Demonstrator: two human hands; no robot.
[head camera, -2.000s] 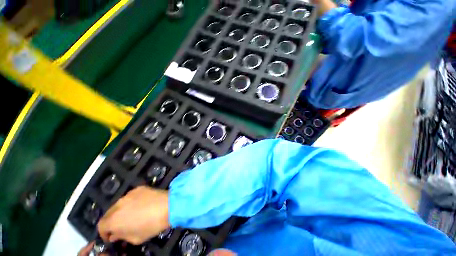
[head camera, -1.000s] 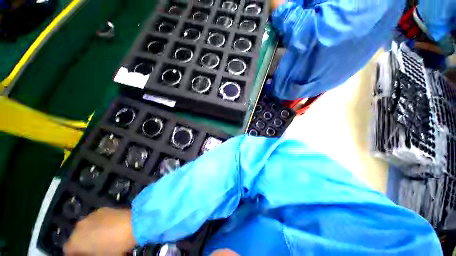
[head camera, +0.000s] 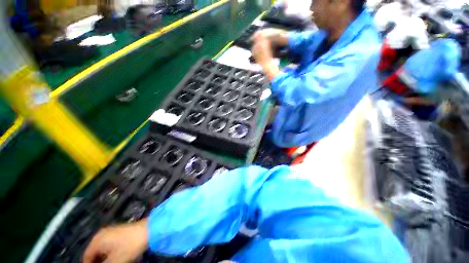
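My right hand (head camera: 118, 244) is at the lower left, blurred, fingers bent down over the near part of a black foam tray (head camera: 121, 169). Its fingertips are cut off or hidden, so I cannot tell whether it holds anything. My left hand is out of the picture; a sliver of skin at the bottom edge cannot be identified. The tray's square pockets hold round watch-like units, such as one with a silvery rim (head camera: 196, 166). My blue sleeve hides its right part.
A second, thicker foam tray (head camera: 208, 136) of round units lies beyond. A person in a blue smock (head camera: 329, 77) sits beside it. The green conveyor (head camera: 159, 67) has loose units, yellow edging and a slanted yellow post (head camera: 64, 126). Stacked trays (head camera: 411, 159) stand at right.
The view has swung upward and outward, so the trays appear lower and the neighbouring person and conveyor show more. My right hand stays low at the left, over the near tray.
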